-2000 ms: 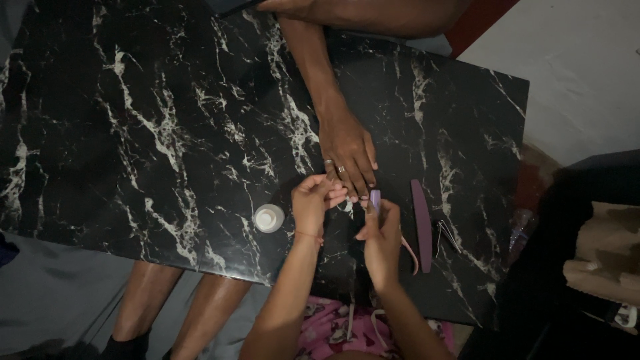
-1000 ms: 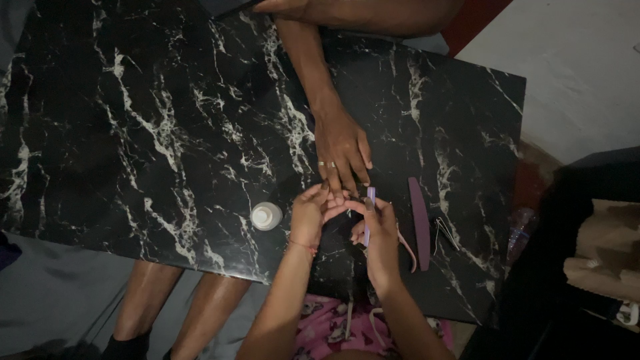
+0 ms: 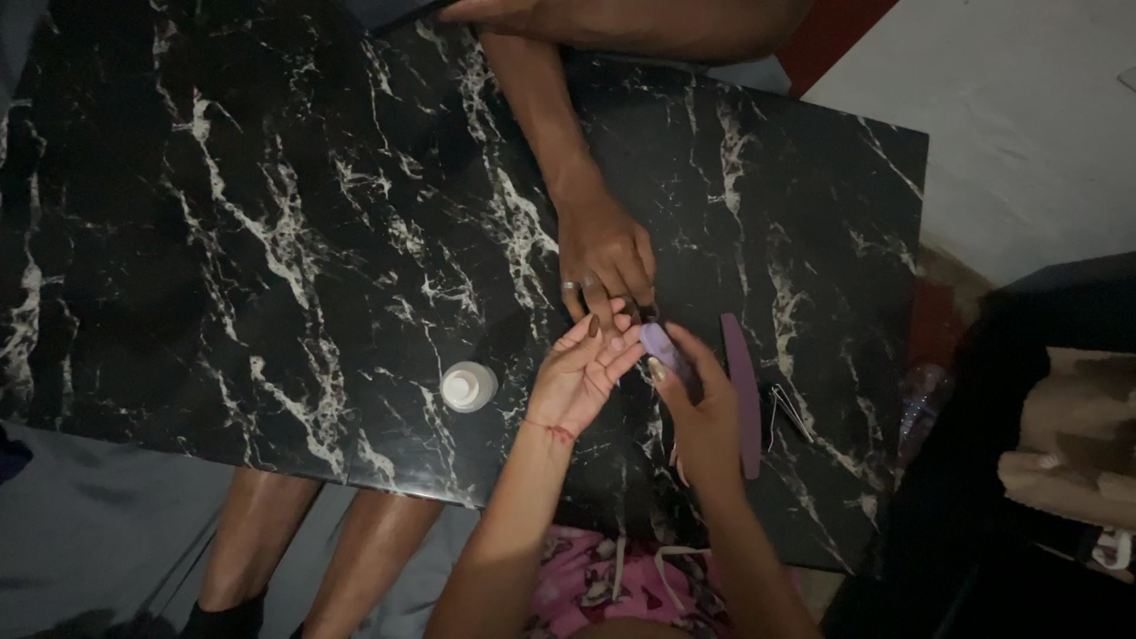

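My left hand (image 3: 579,371), palm up with a thin red string on its wrist, holds a finger of another person's hand (image 3: 603,248) between thumb and fingers. That hand reaches across the table palm down and wears rings. In my right hand (image 3: 701,382) is a small purple nail buffer or file (image 3: 666,348), its tip close to the held fingers; the far part is hidden by my fingers. Right of my right hand lies a dark purple nail file (image 3: 742,395), and beside it a metal nail clipper (image 3: 788,415). A small white-capped bottle (image 3: 467,387) stands left of my left hand.
The black marble-patterned table (image 3: 399,231) fills most of the view. A pinkish strap-like item (image 3: 680,463) is partly hidden beside my right wrist. The other person's legs show below the table's edge at lower left. Cardboard-like brown material (image 3: 1074,435) is at the far right.
The purple tool in my right hand has turned from nearly upright to slanted, with its broad face showing. My left hand's fingers have opened out more under the other person's fingers.
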